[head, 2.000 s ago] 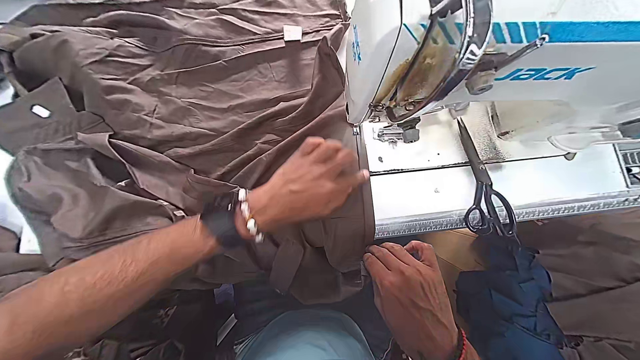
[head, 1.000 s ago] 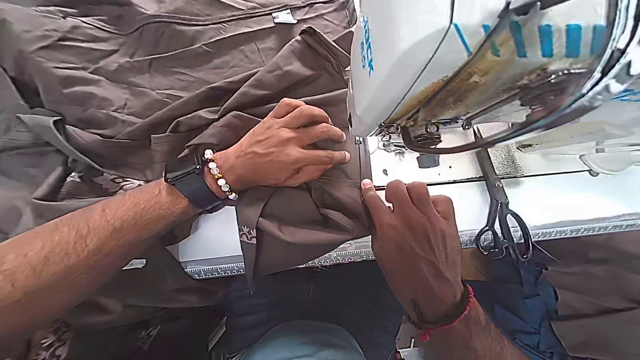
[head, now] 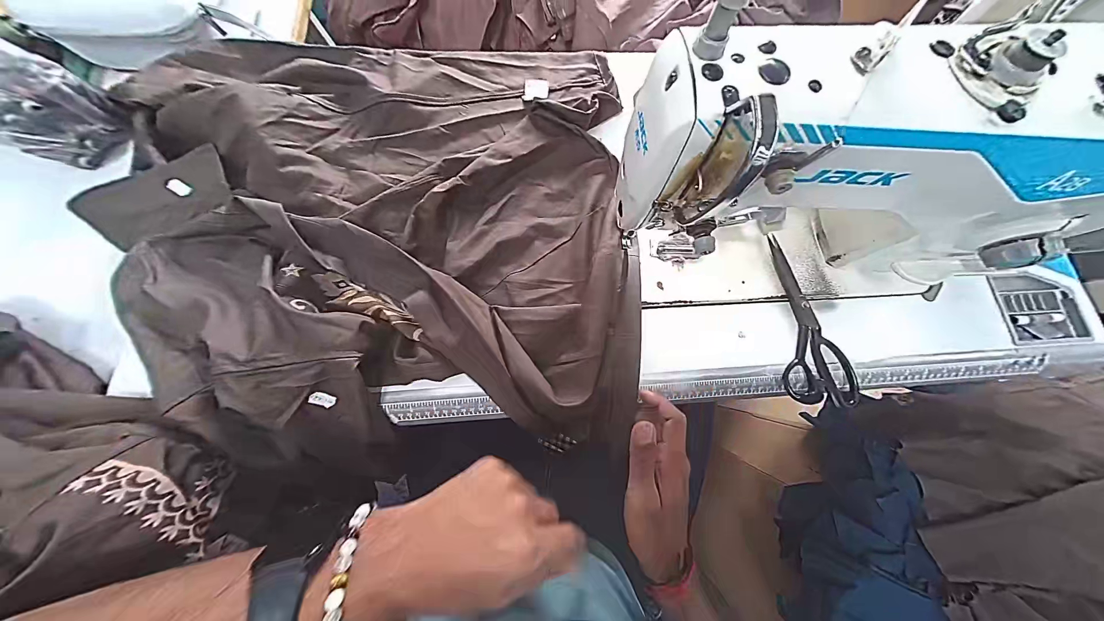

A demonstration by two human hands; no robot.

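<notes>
A brown embroidered garment [head: 517,259] lies over the white table, its right edge at the needle area of a white Jack sewing machine [head: 897,147]. My left hand [head: 466,543], slightly blurred, hovers in front of the table edge with its fingers curled; whether it holds anything does not show. My right hand [head: 660,483] is at the lower end of the garment's right edge, fingertips near the table's front edge, the cloth beside the thumb. Its grip on the cloth is unclear. Black-handled scissors [head: 811,345] lie on the machine bed to the right, handles over the front edge.
A measuring tape strip [head: 931,369] runs along the table's front edge. Dark blue cloth [head: 862,517] and more brown fabric [head: 1018,466] hang at the right. Another embroidered brown piece [head: 95,500] lies at the lower left. Brown cloth [head: 483,21] is heaped behind the table.
My left hand has left the cloth near the machine and moved toward my body. My right hand has moved down along the cloth's edge. The view has shifted and takes in more of the table.
</notes>
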